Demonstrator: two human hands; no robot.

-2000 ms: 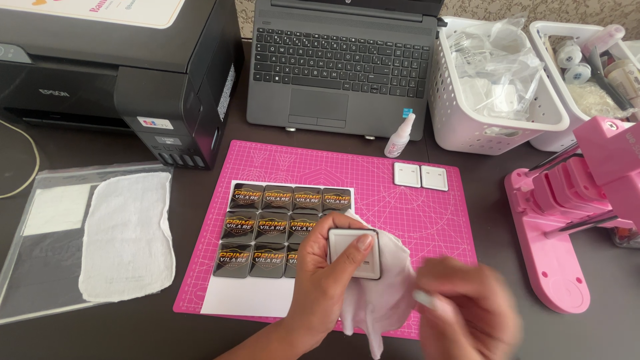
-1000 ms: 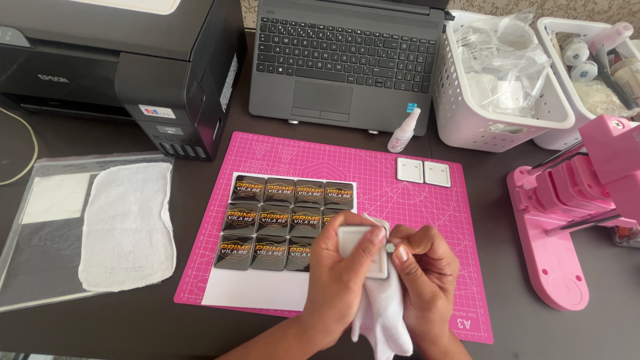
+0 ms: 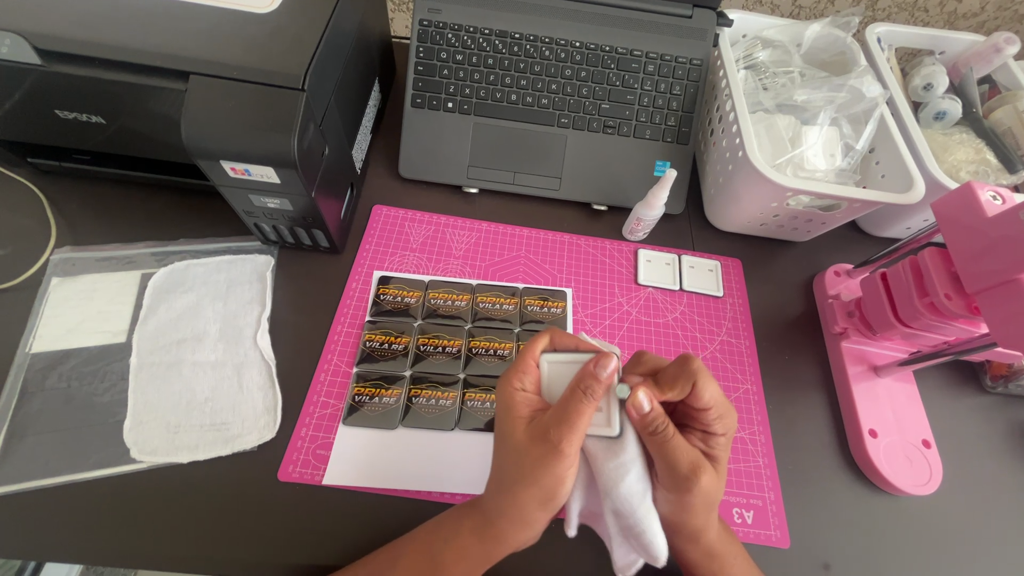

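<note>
My left hand (image 3: 544, 432) grips a square badge back (image 3: 570, 380), pale with a dark rim, over a white cloth (image 3: 616, 496) that hangs below. Close beside its right edge, my right hand (image 3: 680, 424) pinches a small round silver-grey piece (image 3: 623, 390) between thumb and finger. Left of my hands, square black printed badges (image 3: 438, 348) lie in rows on white paper (image 3: 400, 464) atop a pink cutting mat (image 3: 624, 320). My left hand hides part of the rows. Two pale square backs (image 3: 658, 270) lie near the mat's upper right, below a small nozzle bottle (image 3: 646, 212).
A laptop (image 3: 544, 96) stands behind the mat, with a printer (image 3: 264, 120) to its left. Two white plastic baskets (image 3: 808, 196) hold bags and supplies at back right. A pink press (image 3: 888, 416) stands at right. A folded white cloth (image 3: 204, 360) rests on a clear plastic sleeve (image 3: 64, 416) at left.
My right hand, blurred and apart from the badge back two seconds ago, has come in beside it with the small round piece. My left hand still holds the back and cloth.
</note>
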